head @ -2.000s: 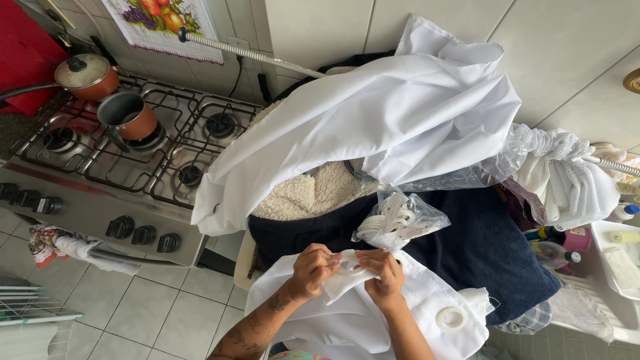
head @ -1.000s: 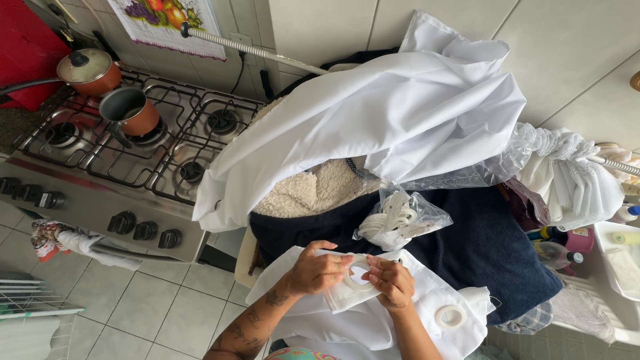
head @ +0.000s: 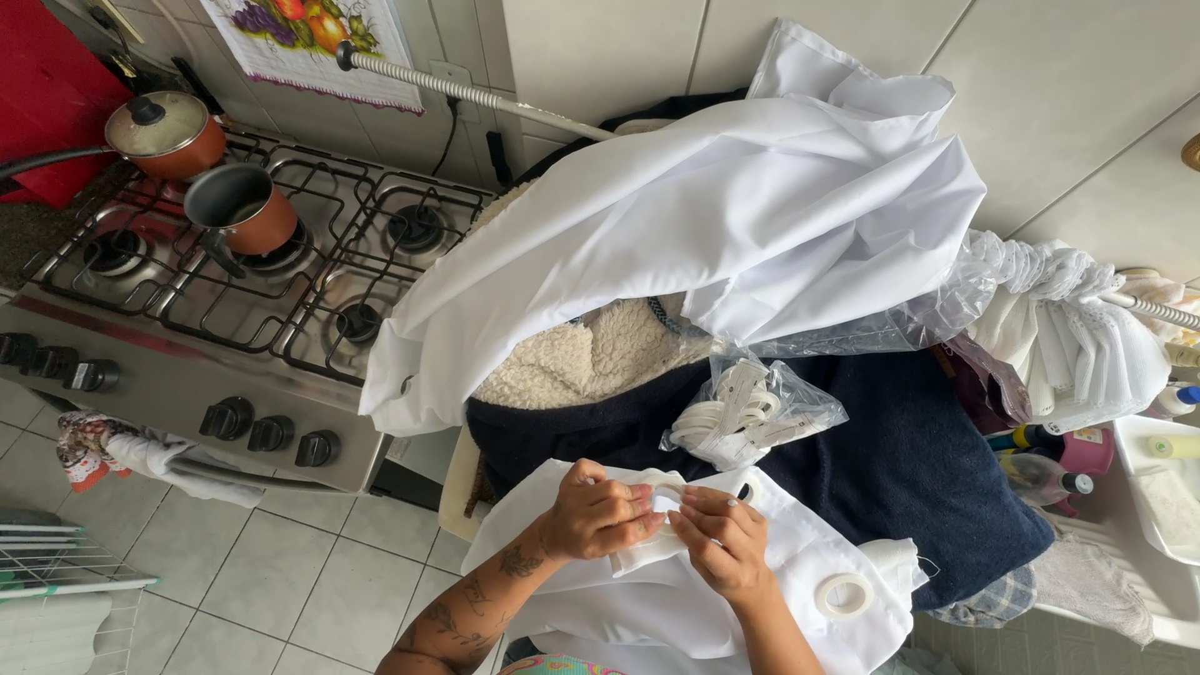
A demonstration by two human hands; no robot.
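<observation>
My left hand (head: 600, 516) and my right hand (head: 722, 534) pinch opposite sides of a white ring (head: 667, 495) at an opening in the white fabric (head: 787, 562) over my lap. Another white curtain eyelet ring (head: 844, 595) sits in that fabric, right of my right hand. Just beyond the hands, a clear plastic bag (head: 750, 412) of white rings lies on dark blue cloth (head: 900, 441). More white fabric (head: 656, 216) is draped across a fleece-lined item (head: 581, 356) behind it. Fingers partly hide the held ring.
At the left stands a gas stove (head: 225, 319) with a lidded pot (head: 173, 141) and a smaller pot (head: 248, 211). A white rod (head: 487, 98) slants from the wall. Gathered white curtains (head: 1059, 319) and a white tub (head: 1162, 487) with bottles are at the right.
The hands have shifted their grip around the ring opening. The fabric flap between them, held flatter one second ago, now hangs more folded below the fingers.
</observation>
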